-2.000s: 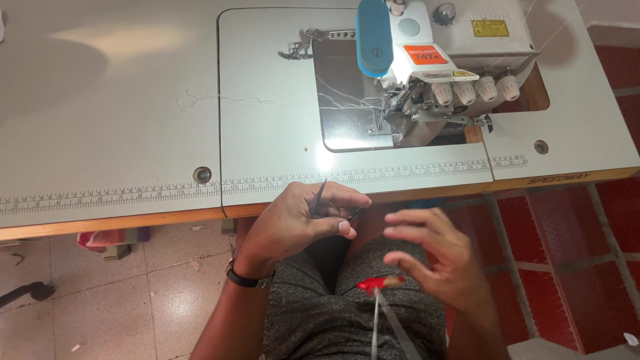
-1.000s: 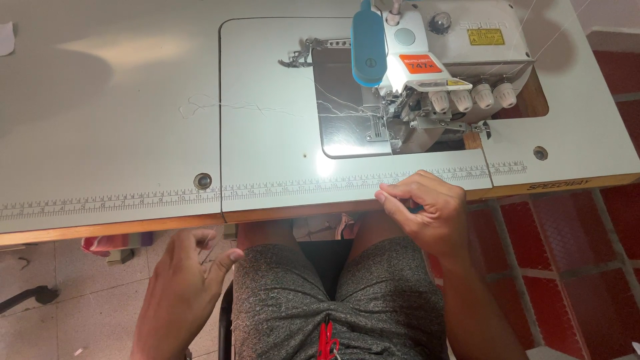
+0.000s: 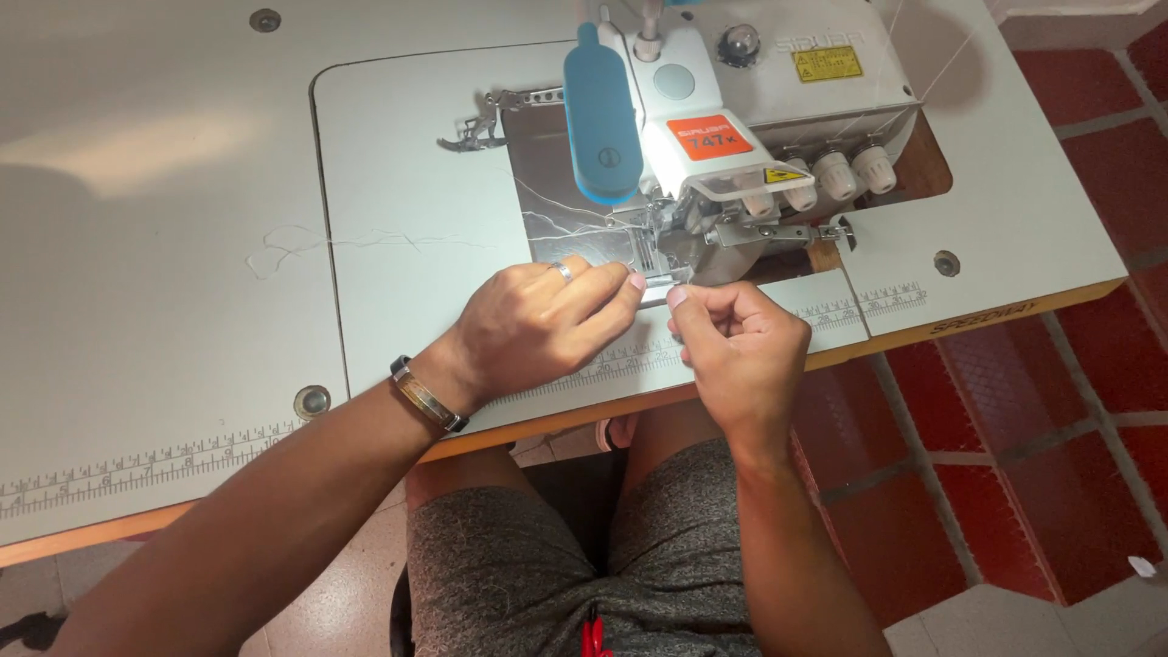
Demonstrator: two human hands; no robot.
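A white overlock sewing machine (image 3: pixel 707 100) stands at the table's back, its lamp lighting the presser foot (image 3: pixel 646 251). My left hand (image 3: pixel 552 319), with a ring and a wrist bracelet, reaches to the front left of the presser foot, its fingertips at the needle plate. Just right of it, my right hand (image 3: pixel 744 351) pinches thumb against forefinger by the plate's front edge. A thin thread seems to be between those fingertips, though it is hardly visible. Whether my left fingers hold anything cannot be told. Loose white threads (image 3: pixel 575 226) trail leftward from the foot.
A blue oval piece (image 3: pixel 602 128) hangs before the machine head. Thread tension knobs (image 3: pixel 834 175) line its front. A hinged metal attachment (image 3: pixel 484 128) lies behind the left hand. A printed ruler (image 3: pixel 164 470) runs along the table front. Something red-handled (image 3: pixel 595 636) rests on my lap.
Both hands have moved forward to the presser foot, my left from over the lap area beyond the table's front edge. The dark pointed tool seen earlier in my left hand has left it.
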